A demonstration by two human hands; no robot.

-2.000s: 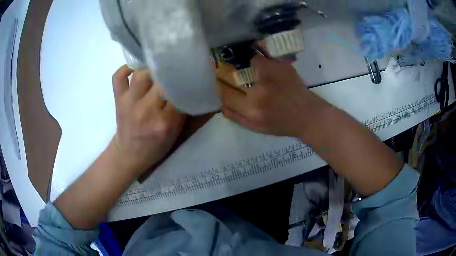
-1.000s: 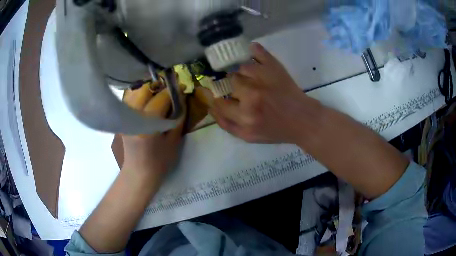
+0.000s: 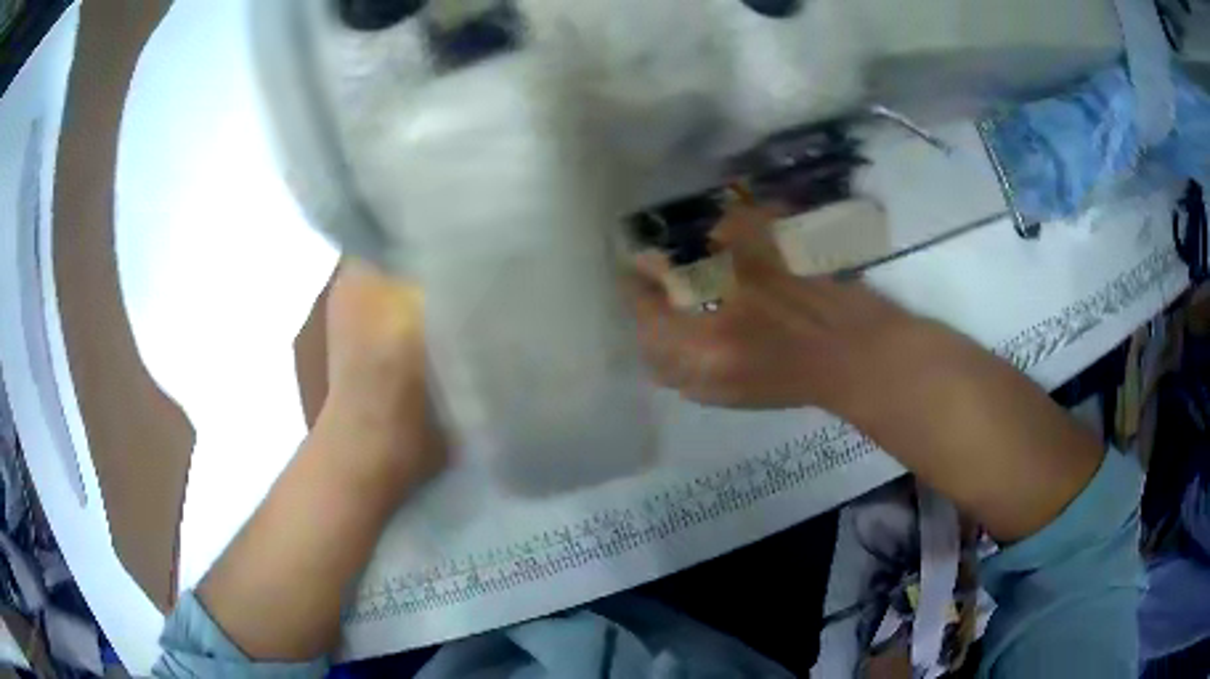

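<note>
The pale machine head (image 3: 531, 265) is large and blurred and blocks the middle of the view. My left hand (image 3: 378, 378) is left of it, with its fingertips hidden behind the head. A bit of a brown cut piece (image 3: 313, 348) shows at the left edge of that hand. My right hand (image 3: 743, 318) is at the right of the head, by the cream knobs (image 3: 832, 239); its fingers are blurred and partly hidden. The needle area is hidden, so I cannot tell what either hand holds.
A second brown piece (image 3: 126, 385) lies flat at the left. A ruler scale (image 3: 584, 531) runs along the table's front edge. A light blue cloth bundle (image 3: 1081, 139) and a metal bar (image 3: 1011, 186) are at the right, with black-handled scissors (image 3: 1190, 232) at the far right edge.
The view has shifted, and the machine head now covers the fingers of my left hand and the lit needle area. Both hands stay near the same places by the head.
</note>
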